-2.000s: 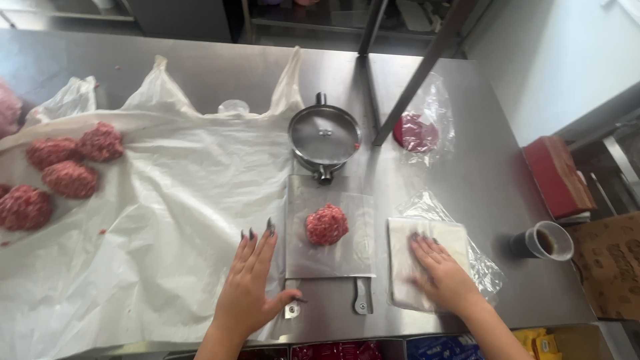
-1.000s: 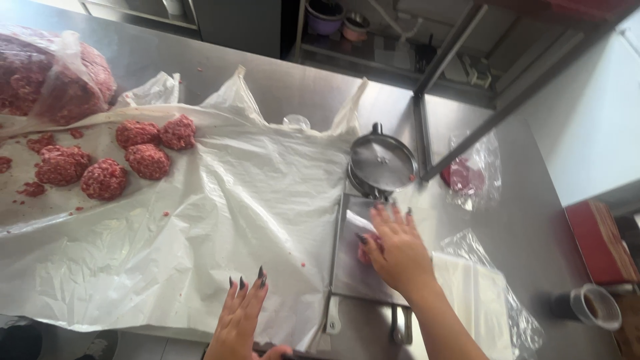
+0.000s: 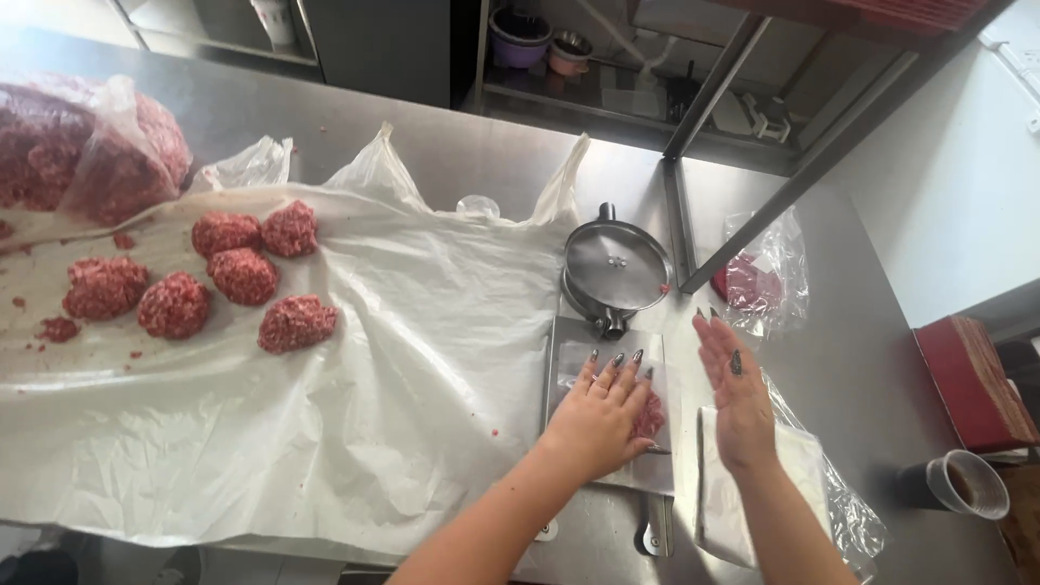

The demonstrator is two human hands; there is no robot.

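Note:
My left hand [image 3: 597, 418] lies palm down with its fingers apart on clear plastic film over ground meat [image 3: 650, 416], on the metal plate of a hinged burger press [image 3: 668, 471]. Beyond the plate stands the press's round metal part [image 3: 617, 264]. My right hand [image 3: 741, 394] is upright on its edge in the air to the right of the plate, holding nothing. Beneath that wrist is a stack of plastic sheets [image 3: 723, 504]. Several balls of ground meat [image 3: 244, 276] rest on a white plastic sheet [image 3: 422, 390] at the left.
A large bag of ground meat [image 3: 138, 154] sits at the far left. A metal frame [image 3: 780, 187] rises from the steel table [image 3: 861, 357] behind my right hand. Clear plastic with something red [image 3: 756, 280] lies beside it. A plastic cup of dark drink [image 3: 967, 485] stands at the right.
My left hand has moved from the white sheet onto the film-covered meat. My right hand, on the press a second ago, is now raised to its right. The meat was bare two seconds ago.

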